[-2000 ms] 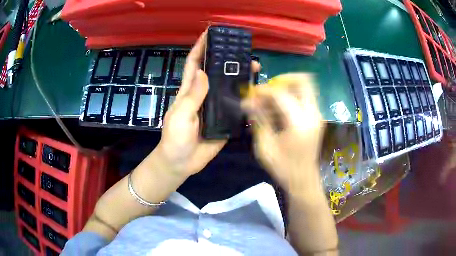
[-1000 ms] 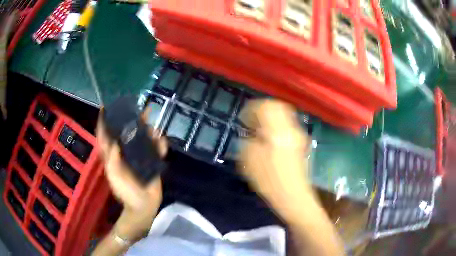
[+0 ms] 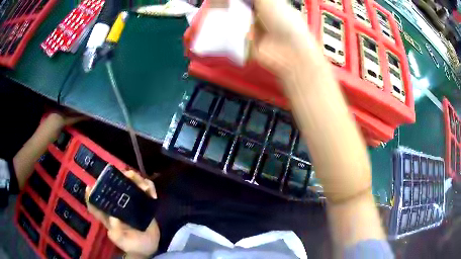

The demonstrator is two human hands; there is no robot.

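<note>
My left hand (image 3: pixel 132 234) holds a black keypad phone (image 3: pixel 123 197) at the lower left, keys facing up, over the edge of a red foam phone tray (image 3: pixel 71 197) with black phones in its pockets. My right hand (image 3: pixel 270 38) is at the top centre, blurred, reaching over the stacked red-orange foam trays (image 3: pixel 349 83). A blurred white slip or cloth (image 3: pixel 222 31) is at its fingers; it appears held. A lens sheet (image 3: pixel 242 139) lies at the bench edge, partly hidden by my right forearm.
A lens sheet stack (image 3: pixel 419 189) is at the right. A yellow-and-black handled tool (image 3: pixel 117 27), its grey cable and red-and-white strips (image 3: pixel 72 26) lie upper left. Another person's arm (image 3: pixel 38 144) reaches over the lower tray. More red trays stand at the far edges.
My left hand has moved the phone down and left to the lower tray. My right hand has gone from the phone up to the stacked trays. The view has turned left; another person's arm has appeared.
</note>
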